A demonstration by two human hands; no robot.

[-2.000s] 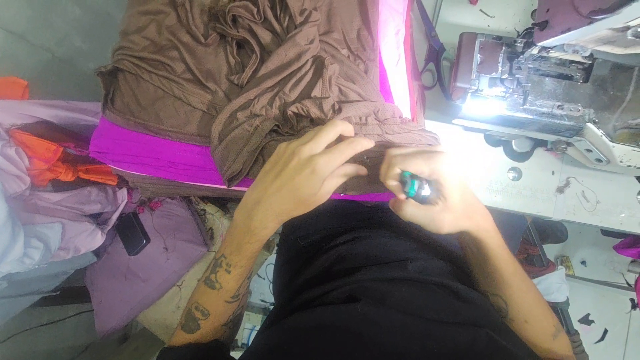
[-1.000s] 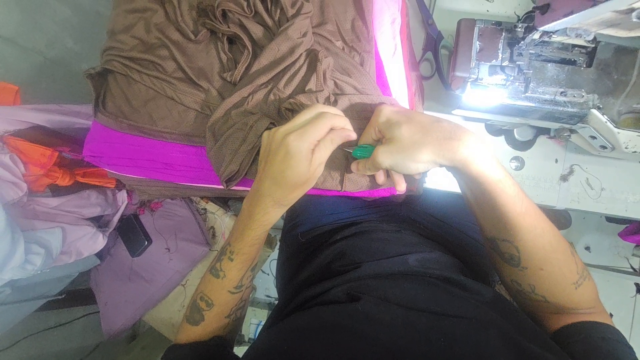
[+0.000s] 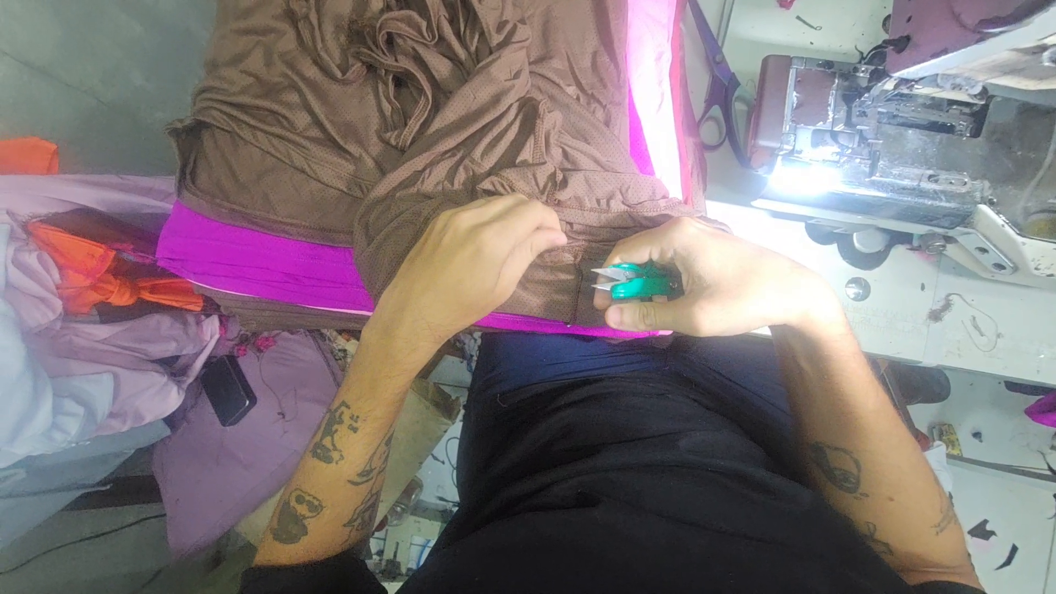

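Brown mesh fabric (image 3: 462, 148) lies bunched over a stack of cloth with a magenta layer (image 3: 264, 260) showing along its edge. My left hand (image 3: 487, 256) rests at the folds of the brown fabric, its thumb and index finger pinched together at a bit of it; what lies between the fingertips is too small to tell apart. In my right hand (image 3: 701, 276) is a pair of green-handled thread snips (image 3: 639, 283), blades parted and pointing left over the fabric near its front edge.
At the upper right stands a sewing machine (image 3: 883, 140) with a lit lamp. Purple-handled scissors (image 3: 722, 91) lie between it and the stack. To the left are lilac cloth (image 3: 107, 363), orange cloth (image 3: 82, 272) and a black phone (image 3: 228, 391).
The snips, mostly hidden in my right hand before, now show their parted blades. My right hand has moved a little away from my left since one second ago.
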